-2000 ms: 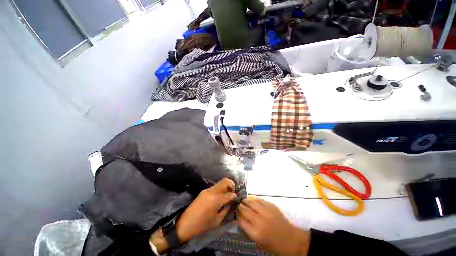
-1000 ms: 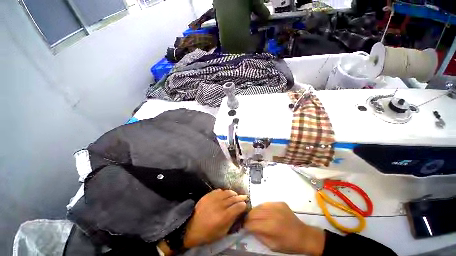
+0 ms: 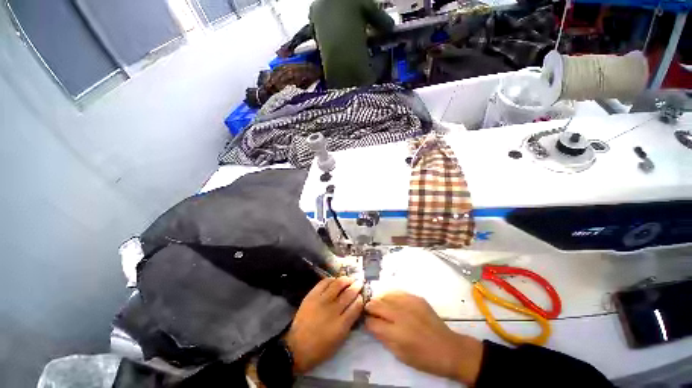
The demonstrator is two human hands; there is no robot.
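The dark grey garment (image 3: 220, 227) lies heaped on the white table left of the needle, with a darker band and a small round button or snap (image 3: 239, 255). My left hand (image 3: 326, 320) presses and pinches the garment's edge just in front of the presser foot (image 3: 370, 263). My right hand (image 3: 410, 331) touches it from the right, fingertips closed on the same small bunch of cloth. The cloth between the fingers is mostly hidden. The white sewing machine head (image 3: 379, 182) stands behind my hands.
Scissors with red and orange handles (image 3: 523, 297) lie right of the needle, a black phone (image 3: 658, 312) farther right. A checked cloth (image 3: 440, 195) hangs over the machine. Behind are a striped cloth pile (image 3: 334, 121), a thread spool (image 3: 599, 76) and a person in green (image 3: 345, 42).
The camera view has shifted. Both hands are closer to the presser foot than before, and the cloth between them has moved up toward it.
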